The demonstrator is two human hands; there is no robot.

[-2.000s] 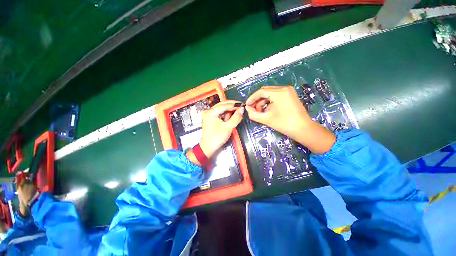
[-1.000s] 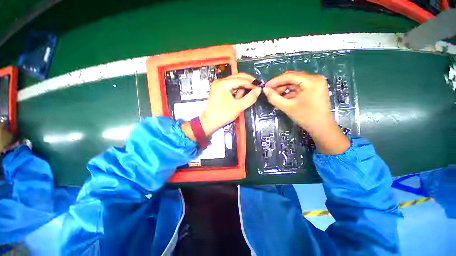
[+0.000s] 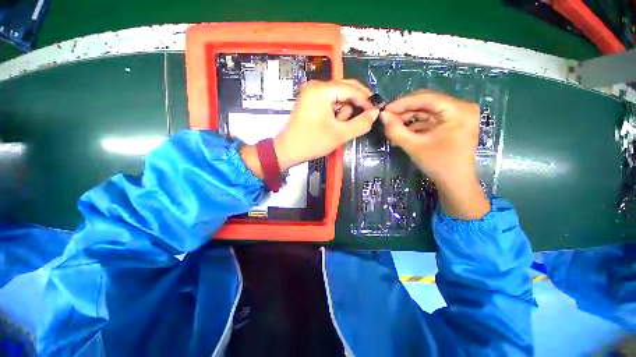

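A small dark component is pinched between the fingertips of my left hand, above the gap between tablet and tray. My right hand has its thumb and forefinger closed at the same piece; the fingertips of both hands meet there. The open tablet unit lies in its orange foam frame, partly under my left hand and wrist. The clear blister tray with small dark and silver parts in its pockets lies to the right, partly under my right hand.
A white rail runs behind the tablet and tray. A blue panel lies at the top left. An orange frame and a grey post are at the top right. Blue sleeves show at both sides.
The view has turned and shifted, so the tablet sits higher and upright in the picture. Both hands stay together at the small dark component, which shows more clearly.
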